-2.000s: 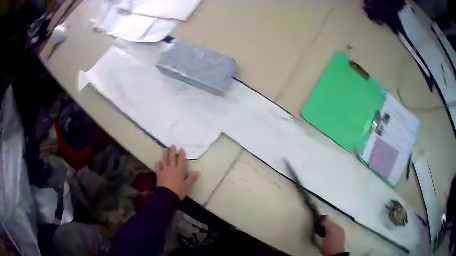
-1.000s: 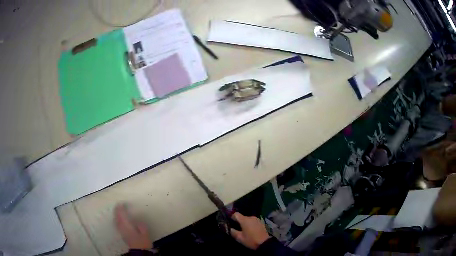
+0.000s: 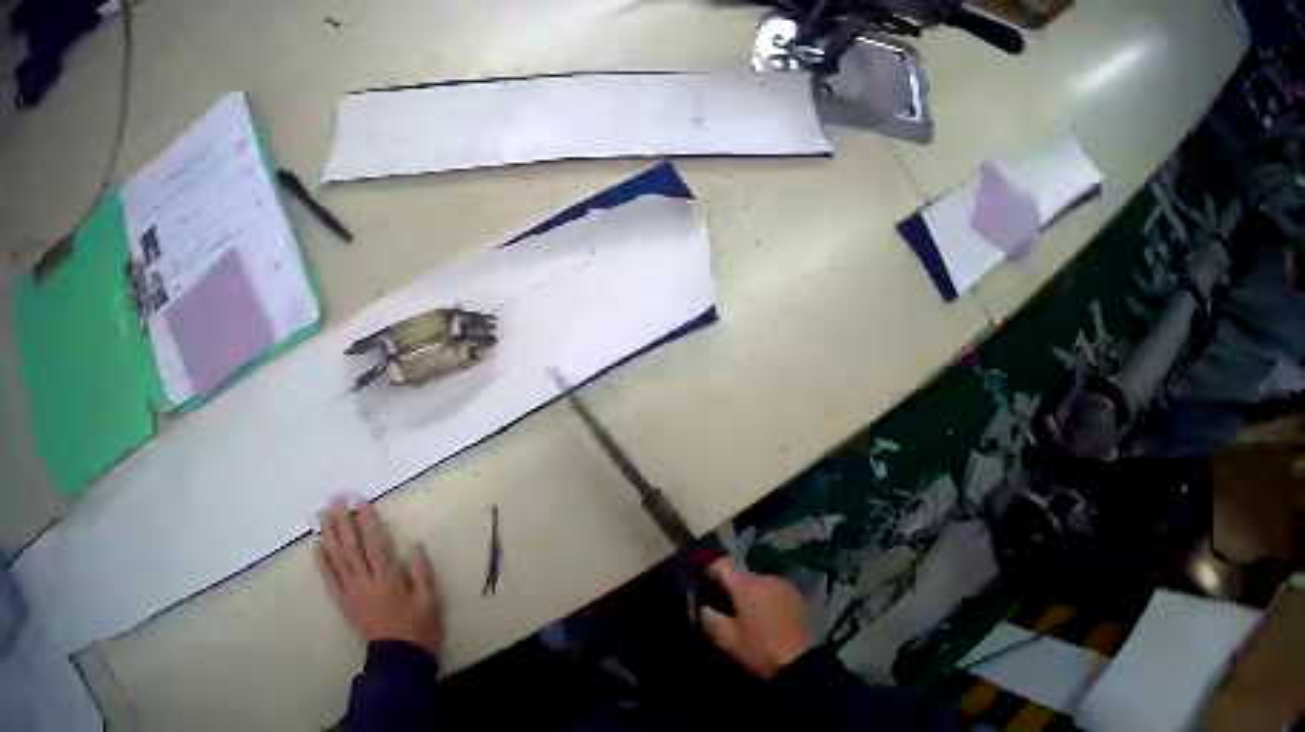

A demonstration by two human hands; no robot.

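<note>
The white paper marker (image 3: 286, 443) lies on navy cloth (image 3: 608, 208) that shows along its edges and at its right end. A brassy clamp weight (image 3: 427, 348) sits on the marker. My right hand (image 3: 759, 618) holds the shears (image 3: 630, 476) by the handles, with the blades pointing up-left and the tip near the marker's lower edge. The blades look together. My left hand (image 3: 377, 579) lies flat with fingers spread, fingertips at the marker's lower edge. A thin dark fabric sliver (image 3: 494, 551) lies on the table between my hands.
A green folder (image 3: 86, 358) with a printed sheet and lilac swatch (image 3: 218, 322) lies left, a pen (image 3: 315, 205) beside it. A cut strip (image 3: 573, 126) lies behind, near a machine's metal base plate (image 3: 876, 89). A small cut piece (image 3: 980, 222) is at right, above fabric scraps (image 3: 916, 443).
The view has swung right along the table, so the folder and marker sit further left. My left hand has come to rest at the marker's edge. The shears' tip is nearer the marker's right end.
</note>
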